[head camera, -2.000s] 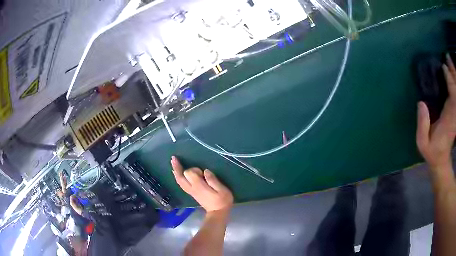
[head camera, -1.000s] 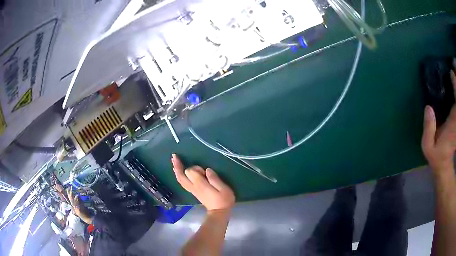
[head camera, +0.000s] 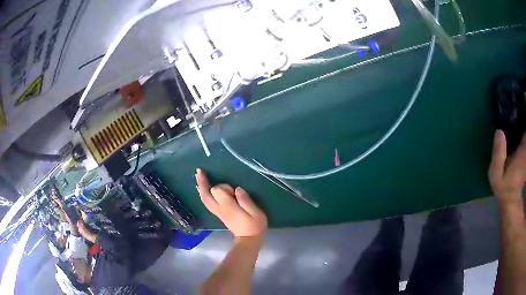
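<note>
My left hand (head camera: 233, 213) is over the green mat's near edge, index finger stretched out, other fingers partly curled, nothing in it. My right hand (head camera: 507, 173) is cut off by the right edge. Its thumb points up beside a small black object, perhaps a computer mouse (head camera: 507, 98); its outer fingers are hidden, so any grip is unclear. Open silver tweezers (head camera: 286, 185) lie on the mat right of my left hand. A clear tube (head camera: 398, 124) loops over the mat and crosses the tweezers. A small pink cone (head camera: 337, 157) stands out inside the loop.
The benchtop machine, with a bright white plate (head camera: 277, 43) and brass-coloured slotted block (head camera: 118, 135), fills the upper left. A dark narrow fixture (head camera: 167, 201) lies left of my left hand. Several people (head camera: 81, 248) are at lower left. A blue stool (head camera: 189, 239) shows below the mat.
The view has shifted, so the machine sits further right in the picture. My left hand keeps nearly the same pose. My right hand sits slightly lower in the picture, with less of its fingers showing.
</note>
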